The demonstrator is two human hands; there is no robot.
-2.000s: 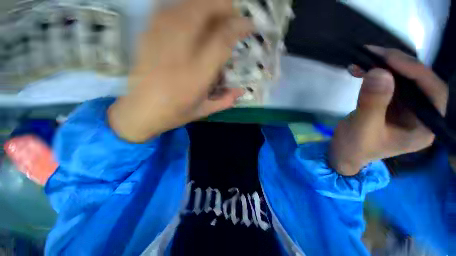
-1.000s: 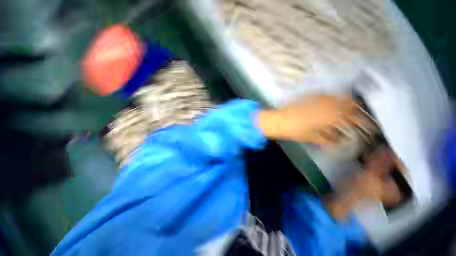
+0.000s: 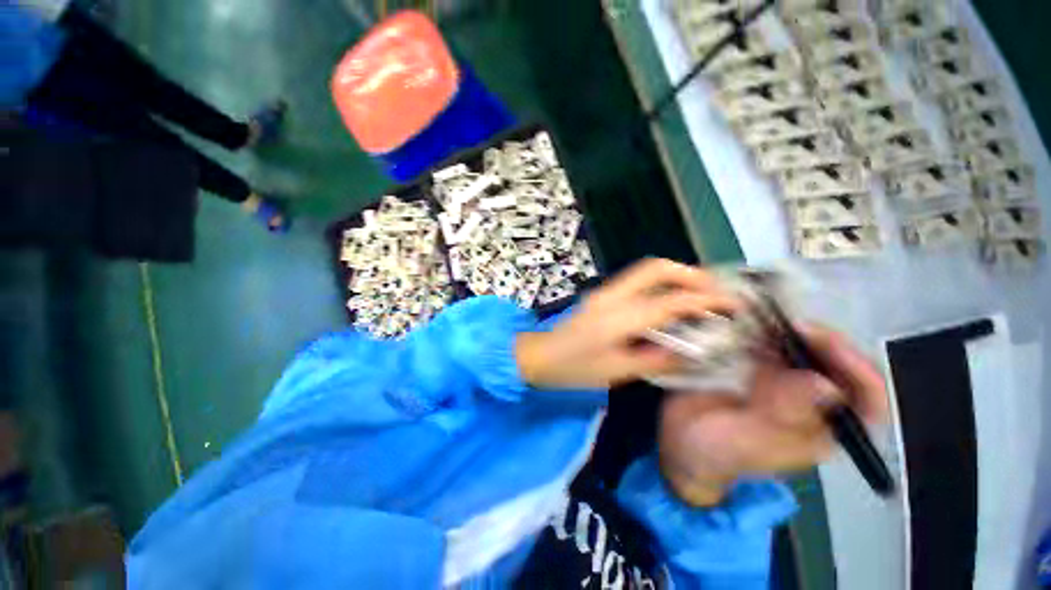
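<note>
My left hand [image 3: 628, 328] is closed around a few beige plastic housings [image 3: 720, 346], blurred, held near the bench's green edge. My right hand [image 3: 761, 426] is close against them at their lower right and holds black tweezers [image 3: 847, 432], whose thick end points down to the right. The tips are blurred near the housings, and I cannot tell whether they touch. A black adhesive sheet [image 3: 936, 449] lies on white backing paper [image 3: 1006, 392] to the right of my hands.
Rows of beige housings with black fittings [image 3: 836, 179] lie on the pale bench [image 3: 795, 282]. A black divided tray [image 3: 440, 236] of jumbled housings stands left of the bench, beside an orange-red pad [image 3: 395, 81] on something blue. A person's legs [image 3: 173, 110] show at upper left.
The view has swung left, bringing the divided tray and floor into clear sight. My hands have come together around the housings; earlier they were apart, the right over the black sheet.
</note>
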